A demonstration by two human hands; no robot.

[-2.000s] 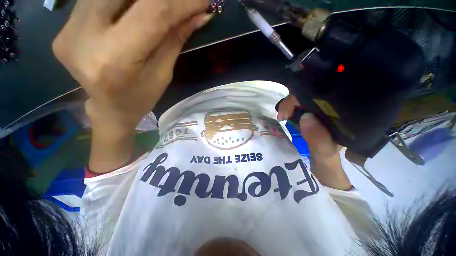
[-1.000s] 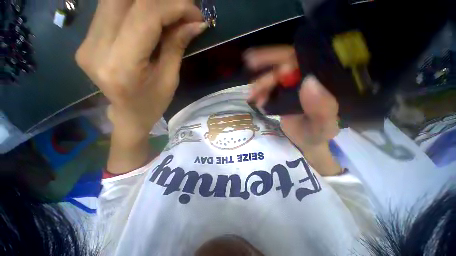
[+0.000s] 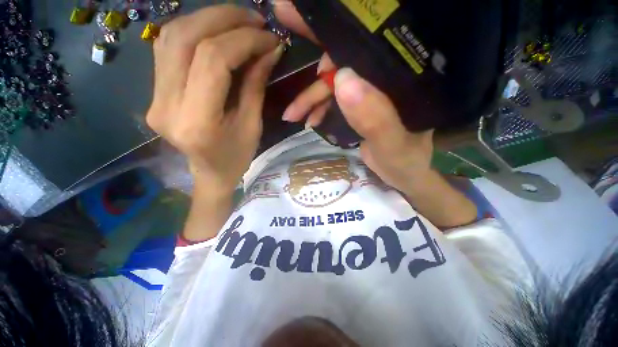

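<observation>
The bulky black soldering gun (image 3: 461, 61) with yellow labels is at the upper right. My right hand (image 3: 379, 122) is closed around its handle, with a finger and thumb at the red trigger (image 3: 329, 77). The gun's tip is cut off by the top edge. My left hand (image 3: 210, 88) is at the upper middle and pinches a small dark circuit board (image 3: 283, 39) with shiny specks between thumb and fingertips. The gun body is just right of the board; whether its front touches the board cannot be seen.
A heap of dark glittery parts (image 3: 27, 81) lies at the far left. Yellow-wrapped components (image 3: 114, 19) and a small white block (image 3: 99, 54) lie near my left hand. Right are a mesh-patterned tray (image 3: 542, 101) and metal hooks (image 3: 532, 184). A blue bin (image 3: 125, 203) sits below bench level.
The gun has turned so its labelled side shows, and has moved left and up close to my left hand. My left hand has shifted right and slightly down with the board.
</observation>
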